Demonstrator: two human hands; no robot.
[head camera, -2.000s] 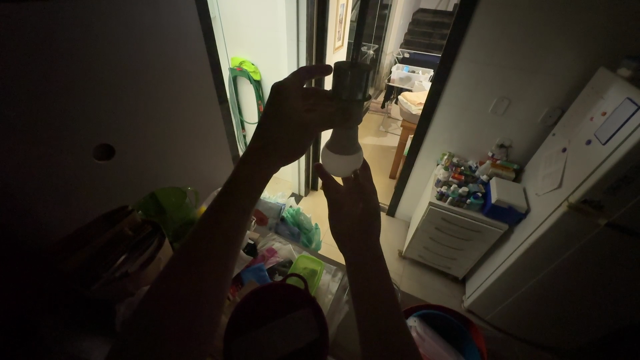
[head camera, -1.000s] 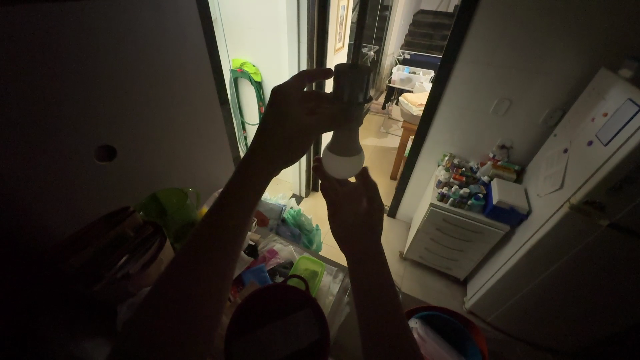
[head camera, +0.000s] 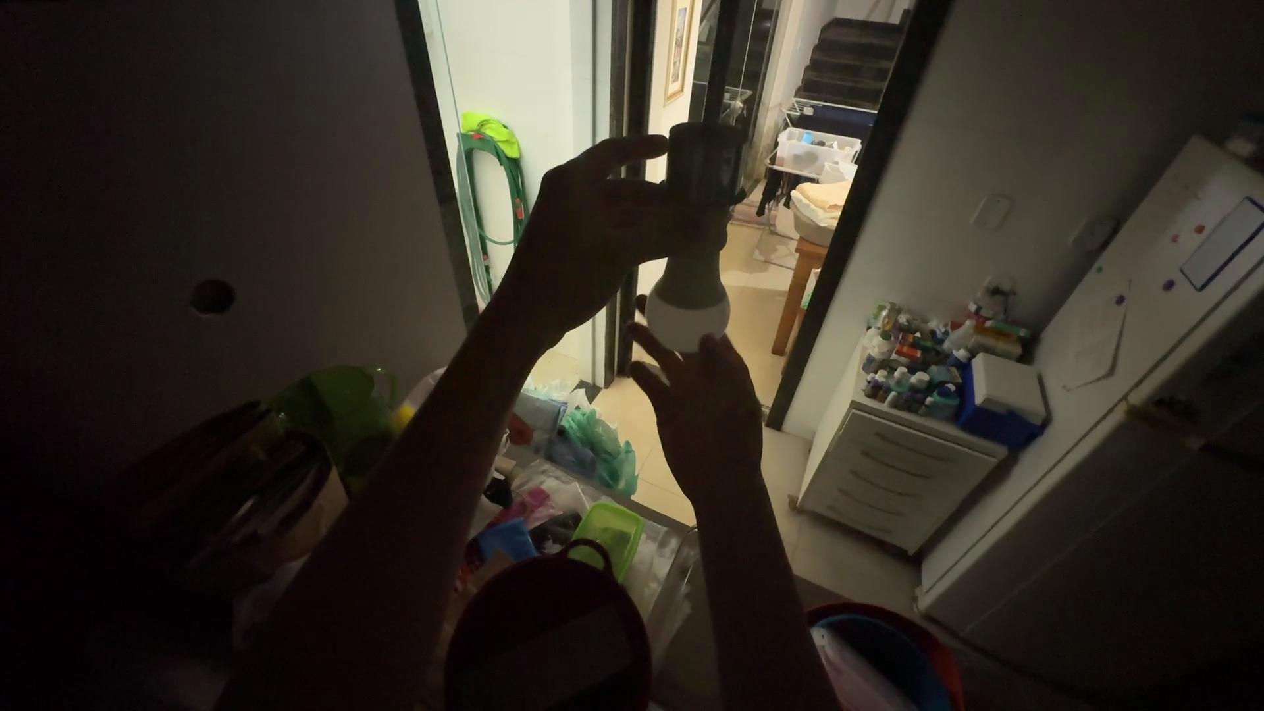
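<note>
A light bulb (head camera: 689, 306) with a white globe hangs with its globe down from a dark cylindrical lamp socket (head camera: 704, 166) in front of the doorway. My left hand (head camera: 602, 227) is wrapped round the socket, with one finger raised along its upper side. Below, my right hand (head camera: 703, 415) has its fingertips at the underside of the globe. Both hands are dark against the light, so how firmly the right fingers press on the bulb is hard to see. The bulb is unlit, and its cap is hidden in the socket.
A drawer unit (head camera: 889, 474) crowded with small bottles stands at the right beside a white refrigerator (head camera: 1106, 365). Below my arms lie a bin of plastic items with a green container (head camera: 607, 538), a dark round pan or lid (head camera: 548, 637) and a red-rimmed tub (head camera: 943, 652).
The right hand's fingers have shifted on the globe and look more spread than before. The left hand keeps its place on the socket.
</note>
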